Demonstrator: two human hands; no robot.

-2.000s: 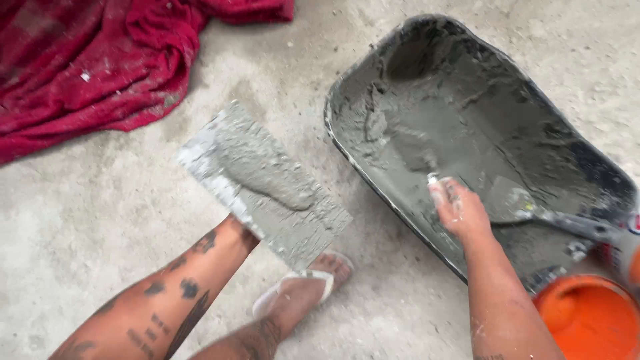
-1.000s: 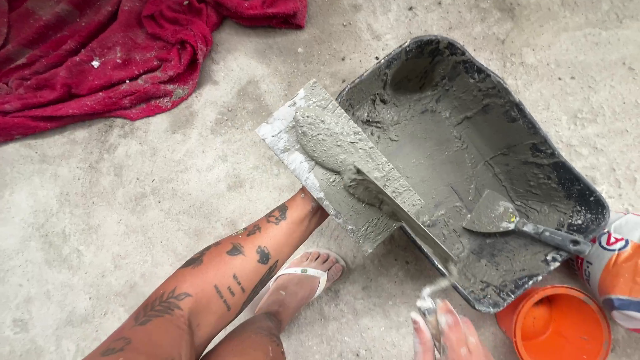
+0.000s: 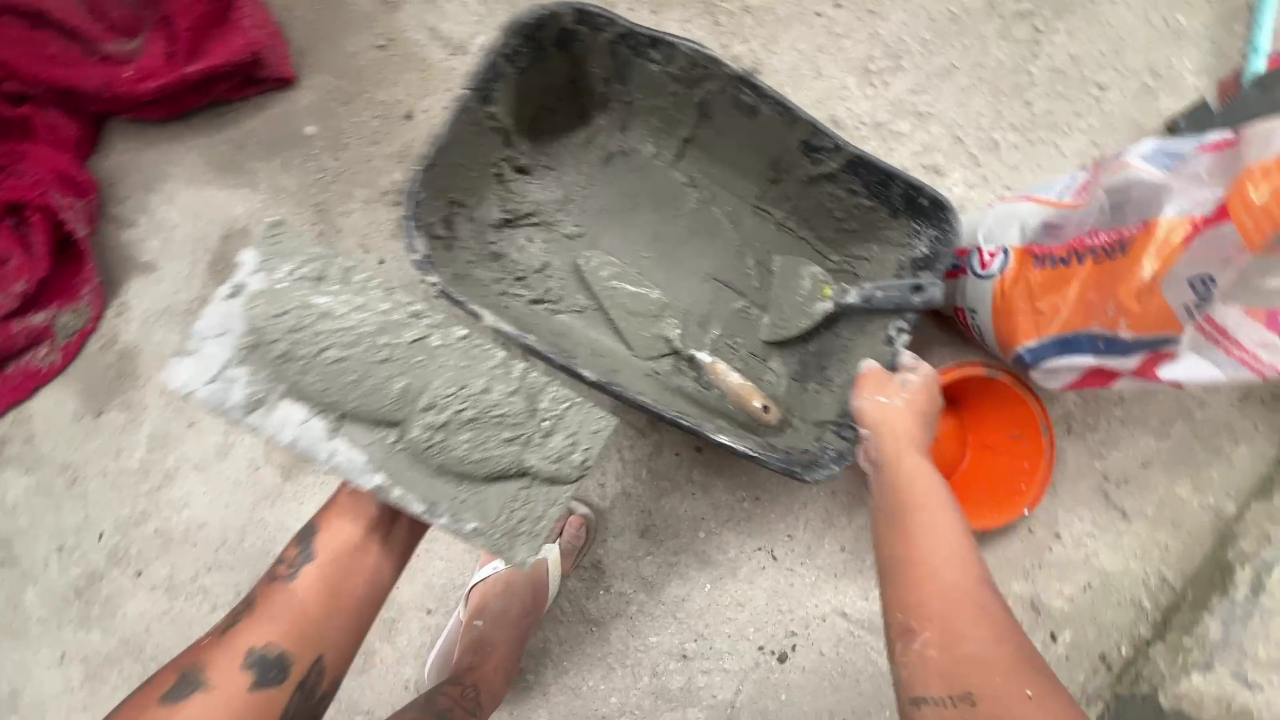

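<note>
My left hand is hidden beneath a flat rectangular mortar board (image 3: pixel 410 400), which it holds up at the left. Grey wet mortar (image 3: pixel 500 425) covers most of the board. My right hand (image 3: pixel 895 400) has its fingers curled over the near right end of a black plastic tub (image 3: pixel 600 385), gripping the rim. Inside the tub, a pointed trowel with a wooden handle (image 3: pixel 738 388) lies on the mortar. To its right rests a wide-bladed scraper (image 3: pixel 800 298), its grey handle against the tub's right end.
An orange bucket (image 3: pixel 1000 445) stands beside my right forearm. Right of the tub lies a printed plastic bag (image 3: pixel 1110 280). Red cloth (image 3: pixel 50 180) is spread at the upper left on the concrete floor (image 3: pixel 680 600). My sandalled foot (image 3: pixel 510 600) is below the board.
The trowel, in my right hand against the board one second ago, now lies in the tub. My right hand is now at the tub's rim. The board has moved left, away from the tub.
</note>
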